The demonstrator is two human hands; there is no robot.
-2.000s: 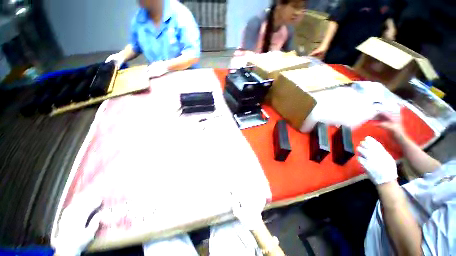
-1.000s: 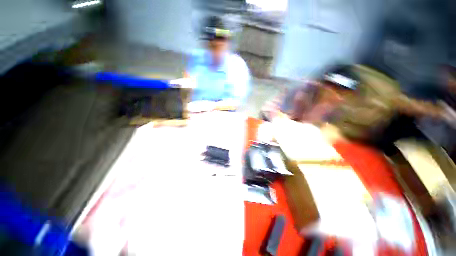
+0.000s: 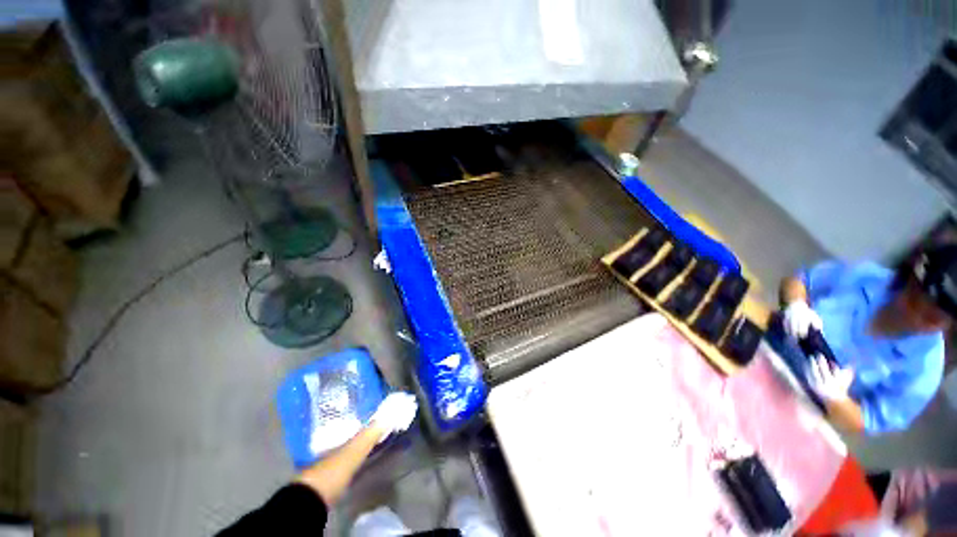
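Observation:
My left hand [image 3: 395,415], in a white glove, is at the right edge of a blue plastic stool or bin [image 3: 296,422] with a shiny whitish patch on top. Its fingers are too blurred to tell whether they touch it or hold anything. My right hand is not in view. A tan cardboard sheet [image 3: 724,364] with rows of black housings [image 3: 687,288] lies across the belt's end and the table corner. A black pair of housings [image 3: 756,493] lies on the pinkish mat [image 3: 588,420].
The mesh belt [image 3: 514,246] runs from under a grey hood [image 3: 514,100], with blue film [image 3: 425,299] along its edges. A green fan [image 3: 189,76] and cartons [image 3: 58,136] stand left. A person in blue [image 3: 876,346] at right has gloved hands on a dark piece.
The view has swung left to the conveyor and floor. My left hand now shows by the blue stool or bin. The red table area is mostly out of view.

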